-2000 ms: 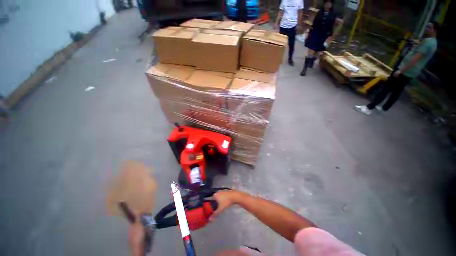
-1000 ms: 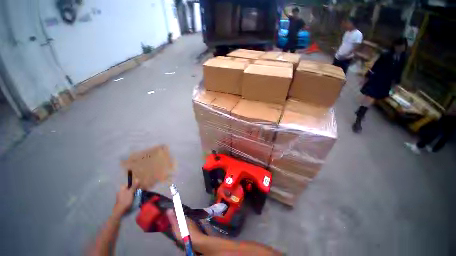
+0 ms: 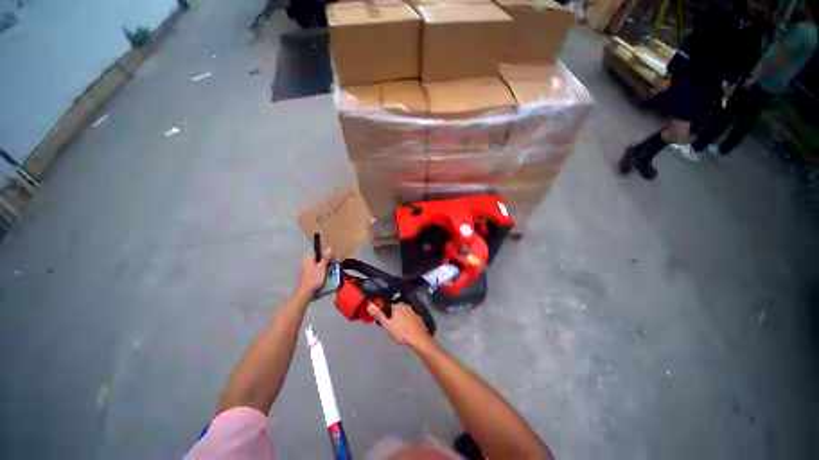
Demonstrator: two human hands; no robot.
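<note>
My right hand [image 3: 397,321] holds the tiller handle [image 3: 359,300], a black loop with a red head. My left hand [image 3: 313,272] holds a torn cardboard tally sheet [image 3: 338,221] with handwritten marks, a black marker pen [image 3: 317,247] upright against it, and a smartphone [image 3: 330,280] beside the tiller. The red electric pallet truck [image 3: 462,225] stands against the load; its forks are hidden. Brown cartons [image 3: 465,42] are stacked, loose ones on top, lower ones in clear stretch wrap [image 3: 467,148]. The pallet underneath is mostly hidden.
A white stick [image 3: 321,377] points forward near my chest. A dark flat plate [image 3: 302,66] lies on the ground behind the load at left. People in dark clothes [image 3: 691,76] and a green shirt [image 3: 788,63] are at right, near pale wooden pallets [image 3: 635,65]. A white wall [image 3: 76,49] is at left.
The tiller head and both hands now sit further forward in view. The view tilts down, the truck box has left the picture, and the dark plate shows. A person at right has changed stride.
</note>
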